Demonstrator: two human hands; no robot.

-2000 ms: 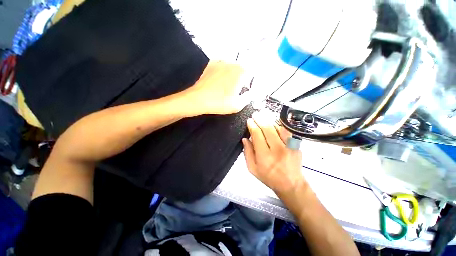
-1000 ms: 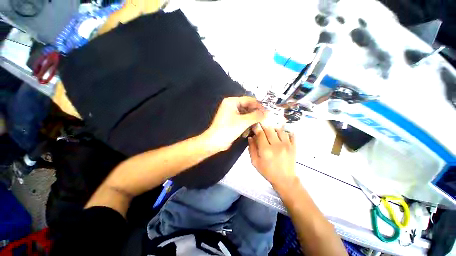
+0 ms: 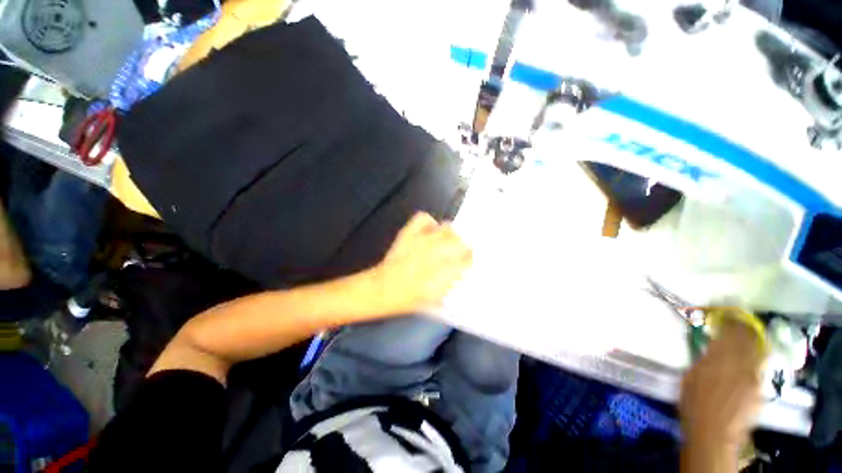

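The black garment panel (image 3: 277, 139) lies flat on the white table with its frayed right edge towards the sewing machine's needle area (image 3: 489, 148). My left hand (image 3: 425, 263) is curled on the panel's near right edge; its fingertips are hidden. My right hand (image 3: 725, 379) is blurred, at the right front of the table over the handles of the scissors (image 3: 679, 300). The silver blades and part of the yellow loop show. Whether my fingers have closed on the handles is unclear.
The white machine head with a blue stripe (image 3: 665, 139) stands behind. A dark phone-like object (image 3: 637, 196) and a brown tab (image 3: 611, 220) lie by it. Red-handled scissors (image 3: 94, 137) are at the far left. A blue container (image 3: 42, 406) stands at lower left.
My right hand has left the needle area and moved right to the scissors. My left hand has moved down and away from the needle. The view has shifted, showing more of the machine head.
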